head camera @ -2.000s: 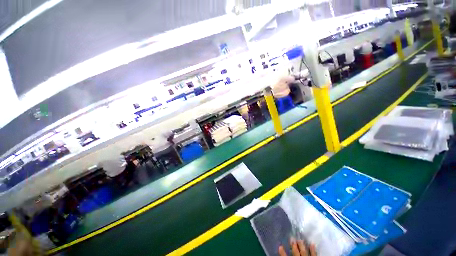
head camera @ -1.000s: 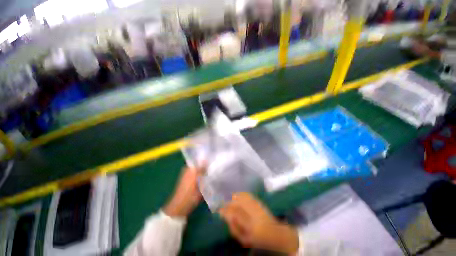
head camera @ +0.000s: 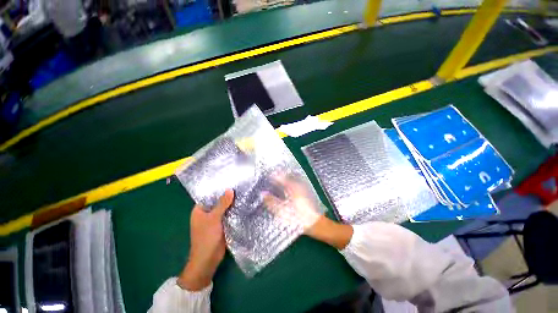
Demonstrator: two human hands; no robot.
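Observation:
A bubble wrap bag (head camera: pixel 260 238) is held tilted above the green bench in front of me, with a dark shape (head camera: pixel 214 150) showing through its upper left part. My left hand (head camera: pixel 209 235) grips its lower left edge, thumb on top. My right hand (head camera: pixel 297 206) is at its right side. The right fingers look hazy over the bag's middle; whether they lie on it or inside it I cannot tell. A second bubble wrap bag with a grey area (head camera: pixel 342 174) lies to the right, beside blue film sheets (head camera: pixel 459 159) with white edges.
A black slab on a pale sheet (head camera: pixel 251 92) lies beyond the yellow strip (head camera: pixel 141 179). White scrap (head camera: pixel 305 126) is on the strip. Black-faced slabs (head camera: pixel 54 263) stand lower left. Wrap bags (head camera: pixel 532 95), a yellow post (head camera: pixel 474 36), a red stool (head camera: pixel 541 183) and a black stool (head camera: pixel 544 247) are right.
The view has tilted down towards the bench. From one hand at the lying bag, both hands came into view with another bag, now turned flatter and sharper; my right hand has moved across its right side.

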